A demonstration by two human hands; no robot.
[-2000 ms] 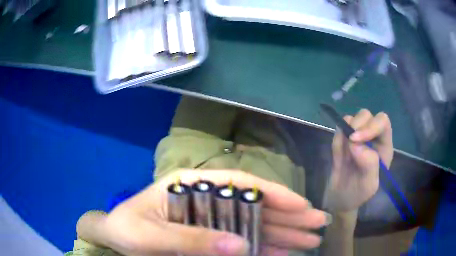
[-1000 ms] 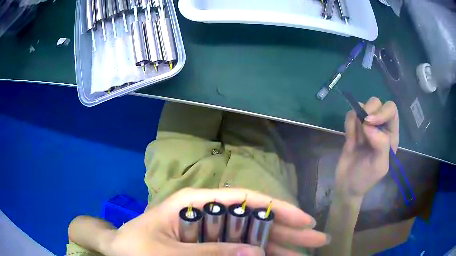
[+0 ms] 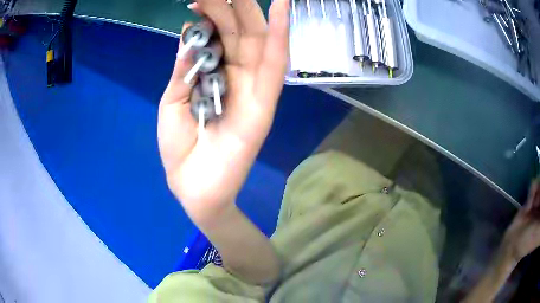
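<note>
My left hand (image 3: 228, 127) is raised at the upper left of centre, palm showing. It holds several metal cylinders (image 3: 207, 58) stacked in a column along the fingers. Their grey ends and pale thin rods point toward me; the opposite ends are hidden. My right hand (image 3: 529, 222) is at the right edge, cut off and blurred; its fingertips and any tool in it are not visible. The clear plastic box (image 3: 406, 56) lies right of my left hand, with a row of cylinders (image 3: 374, 35) and white liner inside.
A white tray (image 3: 453, 48) with loose thin metal parts is at the upper right. The green bench (image 3: 402, 106) has a pale front edge. A small clear piece (image 3: 520, 145) lies near the right edge. A blue bin (image 3: 190, 253) with thin metal pieces is low beside me. A black post (image 3: 64, 47) stands upper left.
My left hand has moved up and left and turned, so the cylinders show rods instead of black ends. The view has shifted left. My right hand is now mostly out of frame; the tweezers no longer show.
</note>
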